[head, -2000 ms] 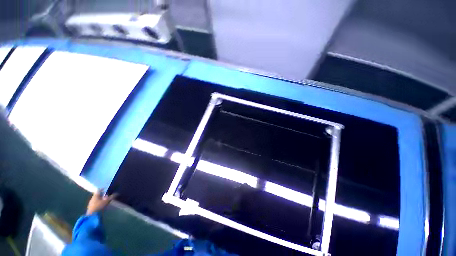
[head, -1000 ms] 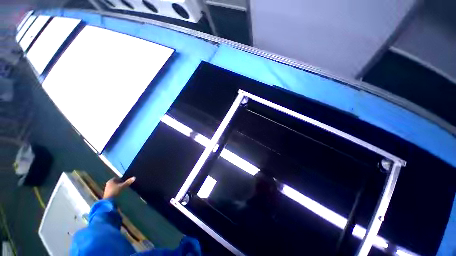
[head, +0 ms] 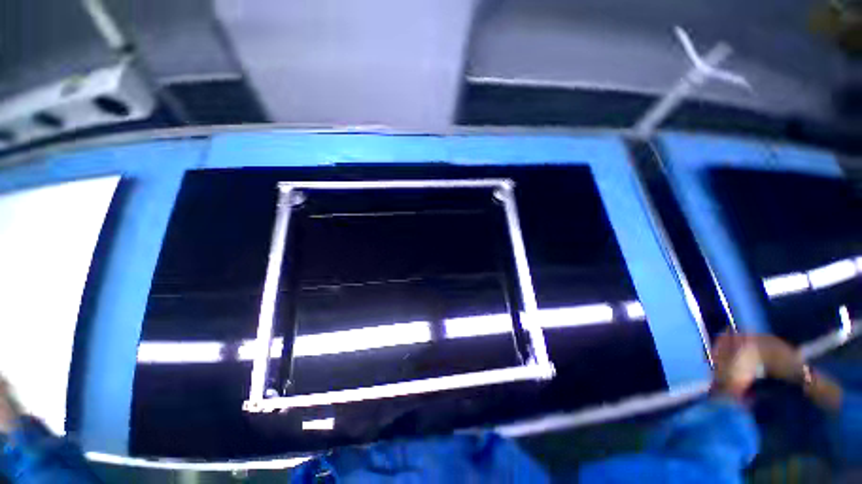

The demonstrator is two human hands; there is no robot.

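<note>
A silver suction lifting frame [head: 402, 385] lies on a large glossy black LCD panel [head: 208, 274], its round cups at the corners. The panel lies on a blue line pallet [head: 629, 255] and reflects the ceiling lights. My left hand [head: 6, 405] is at the far left edge, cut off and blurred, by the near edge of a white backlight unit [head: 47, 284]. My right hand [head: 737, 364] is blurred at the rail, right of the panel's near right corner. Whether its fingers hold anything cannot be told. Neither hand touches the lifting frame.
Another black panel [head: 794, 222] lies on a pallet to the right, past a dark gap with rollers [head: 673, 246]. A second, blurred hand and blue sleeve show beside my right hand; whose they are is unclear. A white blower bar [head: 76, 104] hangs at the upper left.
The view has swung right, bringing in the gap and the right-hand panel. My left hand is no longer at the black panel's near left corner. My right hand has come into view.
</note>
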